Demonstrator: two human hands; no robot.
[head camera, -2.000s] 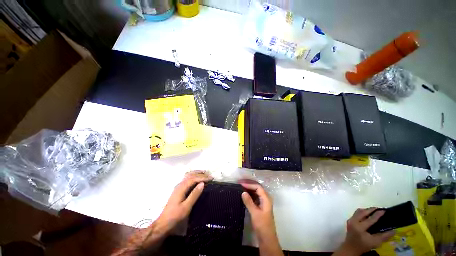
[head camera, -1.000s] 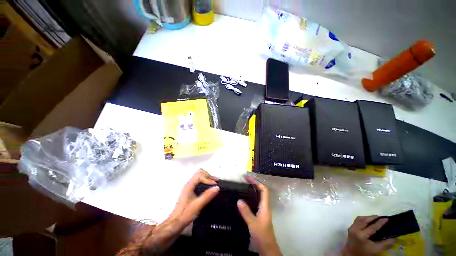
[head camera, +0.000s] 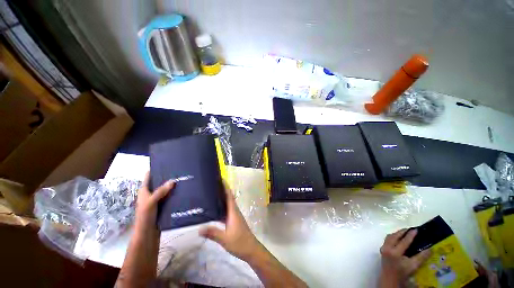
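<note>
A black box with pale lettering (head camera: 189, 188) is held up over the left part of the table, a yellow strip showing along its right side. My left hand (head camera: 147, 211) grips its left edge, with a finger on the front. My right hand (head camera: 232, 230) is at its lower right edge, the thumb below the box. The box hides the place where the yellow printed piece lay. Three more black boxes, at left (head camera: 297, 171), middle (head camera: 344, 154) and right (head camera: 388, 147), stand in a row with yellow parts showing beside or under them.
A clear bag of silvery-white pieces (head camera: 96, 208) lies left, beside an open carton (head camera: 62, 152). A phone (head camera: 284, 115), kettle (head camera: 174, 48), small bottle (head camera: 208, 55) and orange flask (head camera: 397, 84) are behind. Another person's hand (head camera: 397, 256) holds a yellow and black box (head camera: 442, 259) at right.
The black box between my hands has moved from the near edge up and left, over the yellow printed piece's place. The view has tilted up, showing more of the kettle and bottle.
</note>
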